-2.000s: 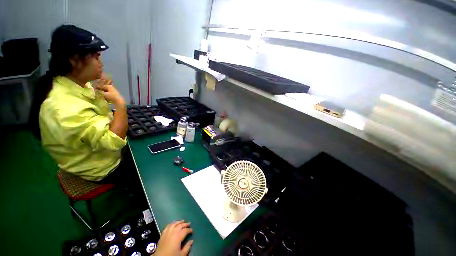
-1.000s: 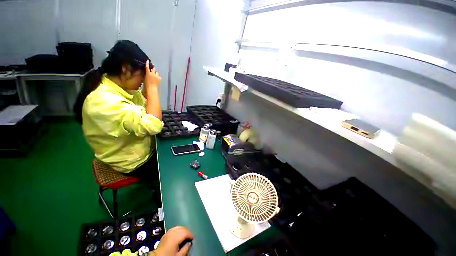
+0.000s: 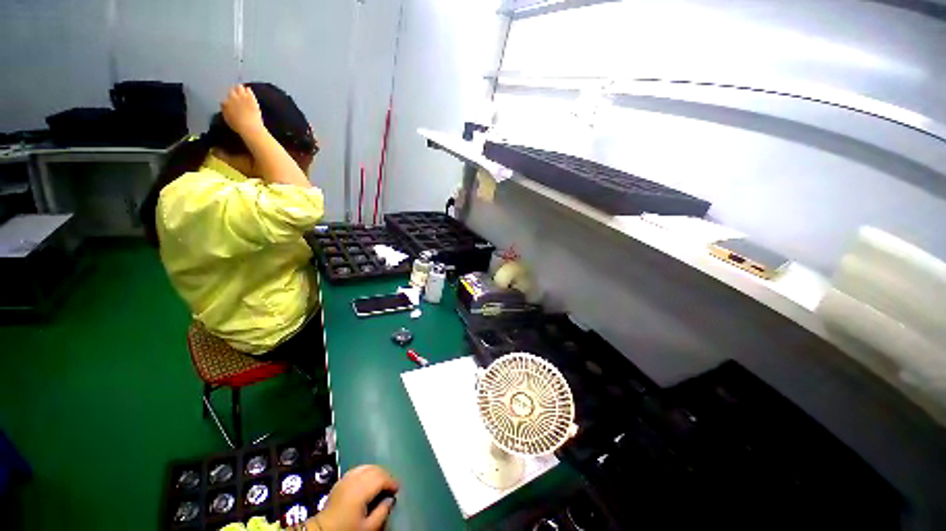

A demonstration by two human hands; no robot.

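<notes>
My left hand (image 3: 355, 498) is at the bottom edge, over the near left part of the green bench, with a yellow cuff. Its fingers are curled around a small dark object (image 3: 382, 501), mostly hidden; I cannot tell whether it is a watch head. A black watch tray (image 3: 239, 479) lies beside the bench at the lower left, left of my hand, with rows of round shiny watch heads (image 3: 257, 494). Another dark tray with watch heads is cut off at the bottom edge (image 3: 576, 515). My right hand is out of the picture.
A cream fan (image 3: 524, 404) stands on a white sheet (image 3: 441, 415). Beyond are a red tube (image 3: 416, 358), dark lump (image 3: 401, 337), phone (image 3: 383, 304) and bottles (image 3: 435, 284). Black trays line the wall (image 3: 612, 379). A person in yellow (image 3: 233, 249) sits at left.
The view has swung left since the first frame. My left hand, spread on the bench then, is now curled around a dark object. The seated person's hand has moved from face to head.
</notes>
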